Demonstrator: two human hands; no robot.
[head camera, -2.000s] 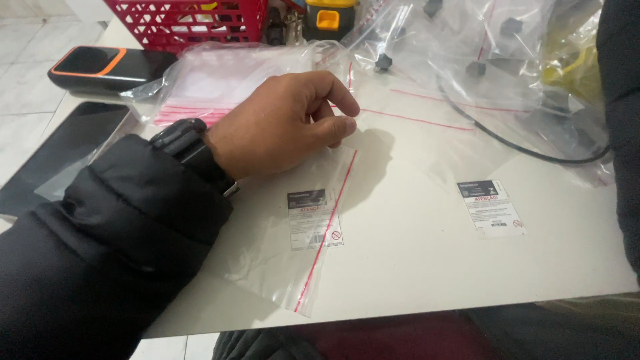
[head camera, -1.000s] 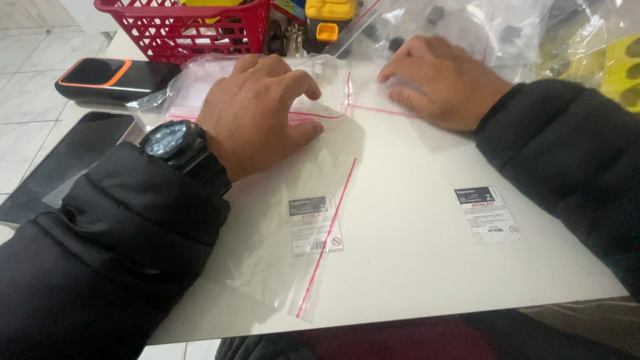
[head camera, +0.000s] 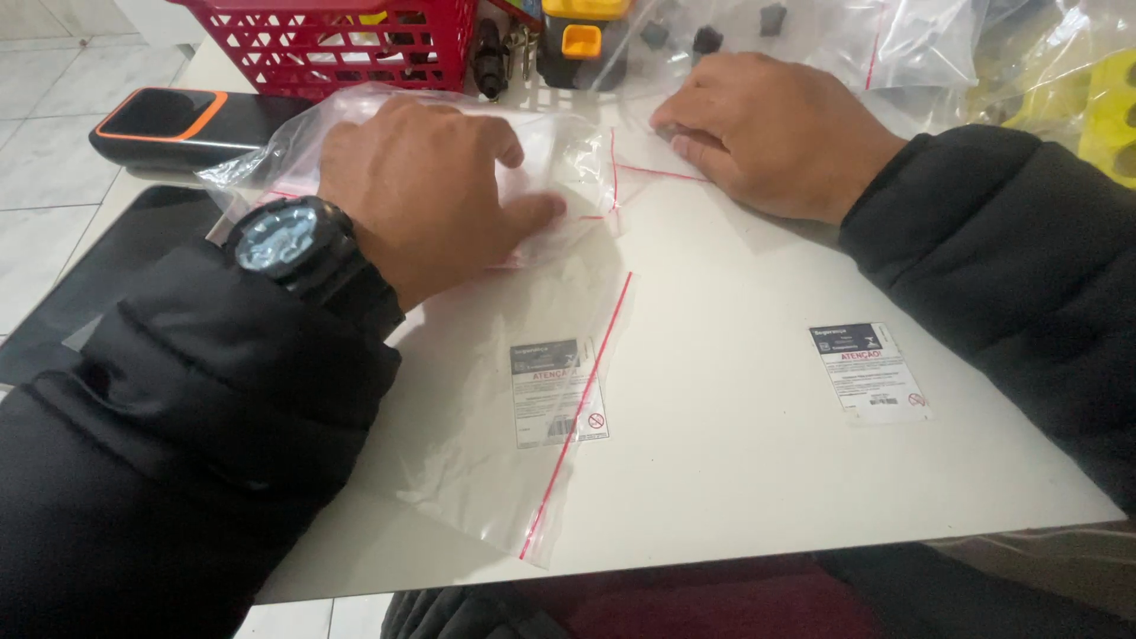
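My left hand (head camera: 435, 182), a watch on its wrist, rests over a stack of clear zip bags (head camera: 564, 155) with red seal lines, fingers spread. My right hand (head camera: 772, 129) is at the upper right with thumb and fingertips pinched at the edge of a clear plastic bag (head camera: 657, 89); what lies between the fingertips is mostly hidden. A single clear zip bag (head camera: 479, 426) lies flat in front of my left hand, its red seal line slanting over a printed label (head camera: 559, 395). A second printed label (head camera: 870, 373) lies on the white table (head camera: 710, 479) at the right.
A red plastic basket (head camera: 355, 53) stands at the back, beside a black and yellow case (head camera: 581, 44). A black device with an orange rim (head camera: 195, 124) and a dark flat panel (head camera: 115, 257) lie at the left. Bags with black knobs (head camera: 772, 19) and yellow parts (head camera: 1109, 124) lie back right.
My right hand has come into view since the earliest frame, and its fingers have closed toward the thumb since one second ago. My left hand stays over the bag stack.
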